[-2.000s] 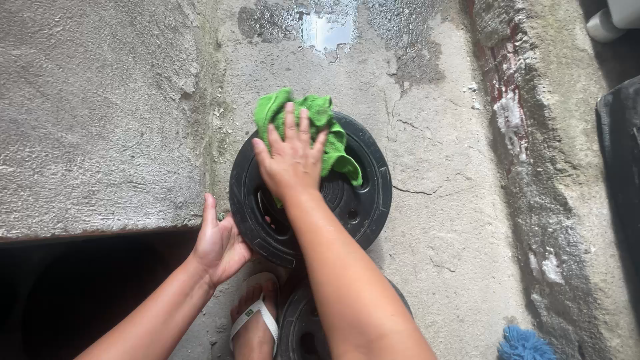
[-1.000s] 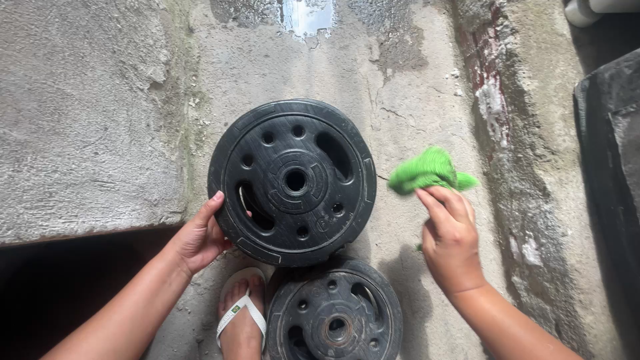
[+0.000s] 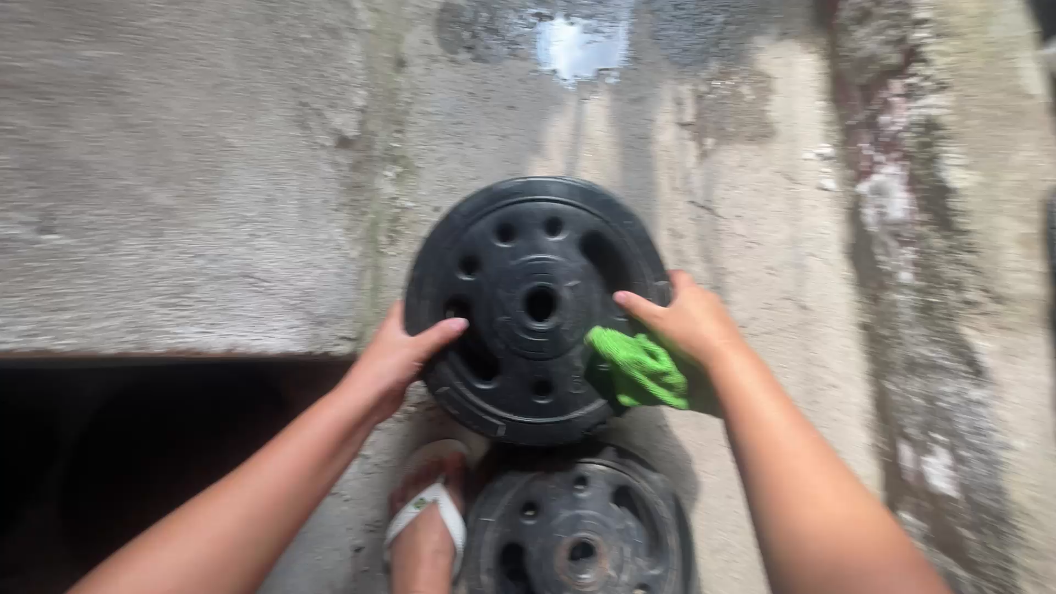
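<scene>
A round black weight plate (image 3: 516, 412) with slots and small holes is gripped at both sides. My left hand (image 3: 412, 351) holds its left rim, thumb on the face near the lower left slot and fingers hidden behind. On the right rim is my right hand (image 3: 689, 318), its thumb over the face and its other fingers mostly out of sight. A bright green cloth (image 3: 639, 370) hangs at my right hand, over the plate's lower right part. Below, a second black weight plate (image 3: 528, 536), dustier and rusty at its centre hole, is partly cut off by the frame.
My foot in a white flip-flop (image 3: 429, 511) stands left of the lower plate. A raised concrete slab (image 3: 181, 181) with a dark opening beneath its edge lies at the left. Wet concrete with a puddle (image 3: 577, 49) is at the top, and a rough ledge (image 3: 916, 247) runs along the right.
My right hand has come from beside the plate onto its right rim, bringing the green cloth along. Two seconds ago that hand pressed the cloth on the plate's face. My left hand stays at the left rim.
</scene>
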